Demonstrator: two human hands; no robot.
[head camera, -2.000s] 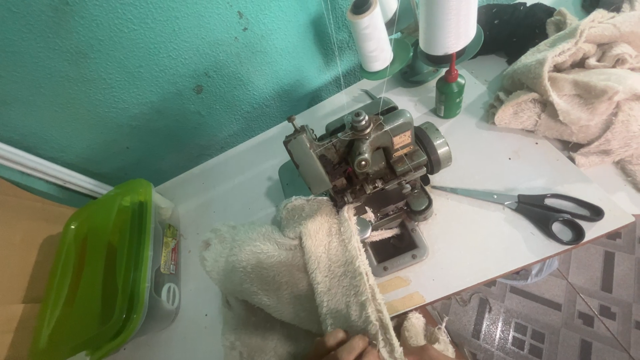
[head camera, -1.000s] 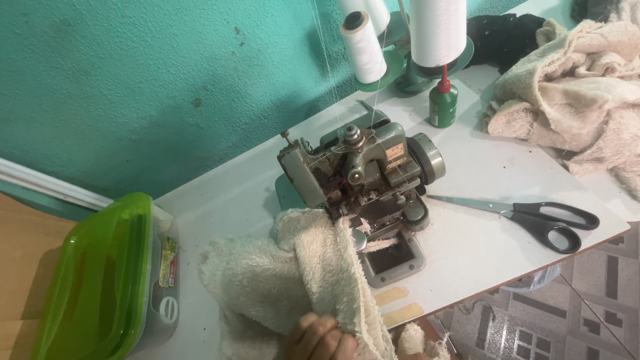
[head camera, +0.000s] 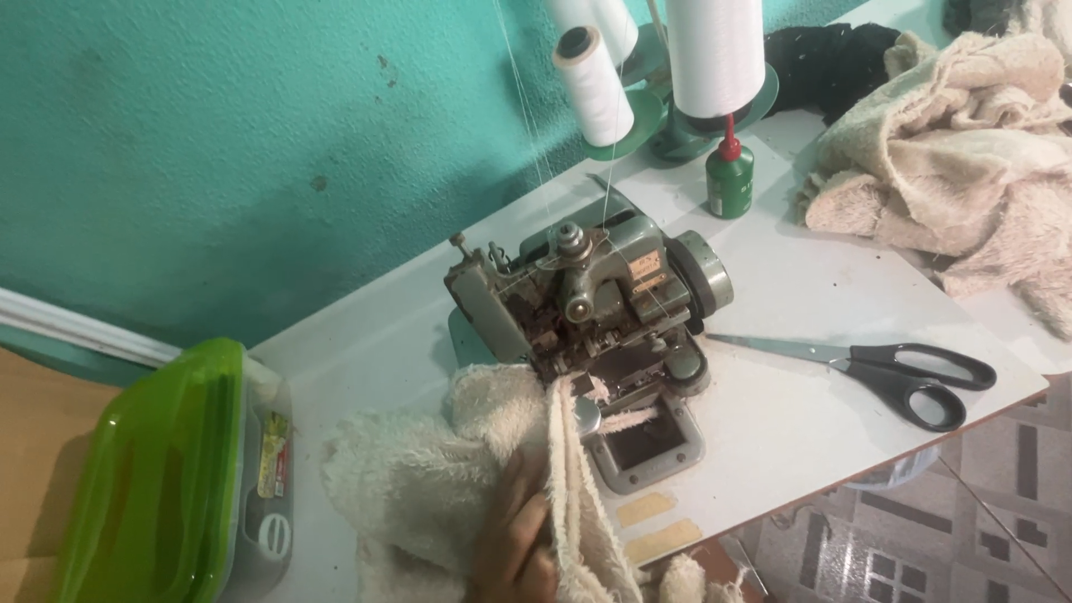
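Observation:
At the bottom centre, my left hand (head camera: 521, 536) grips the folded edge of a cream fleece fabric (head camera: 419, 469), its fingertips close below the front of the machine. The fabric reaches up to the needle and presser area of a grey-green overlock sewing machine (head camera: 586, 293), with its seam edge running down beside the opened base plate. A thin fleece trimming (head camera: 628, 420) lies over that opening. White threads run down to the machine from above. My right hand is not visible in this frame.
Black-handled scissors (head camera: 913, 377) lie right of the machine. Behind stand a green oil bottle (head camera: 730, 182) and white thread cones (head camera: 716, 59). More cream fabric (head camera: 963, 159) is heaped at the right. A green-lidded plastic box (head camera: 151, 477) stands left, near the teal wall.
My left hand has moved up along the fabric, toward the machine. The fabric edge now lies straighter beside the base opening. Fingers visible at the bottom right of the fabric two seconds ago are out of view.

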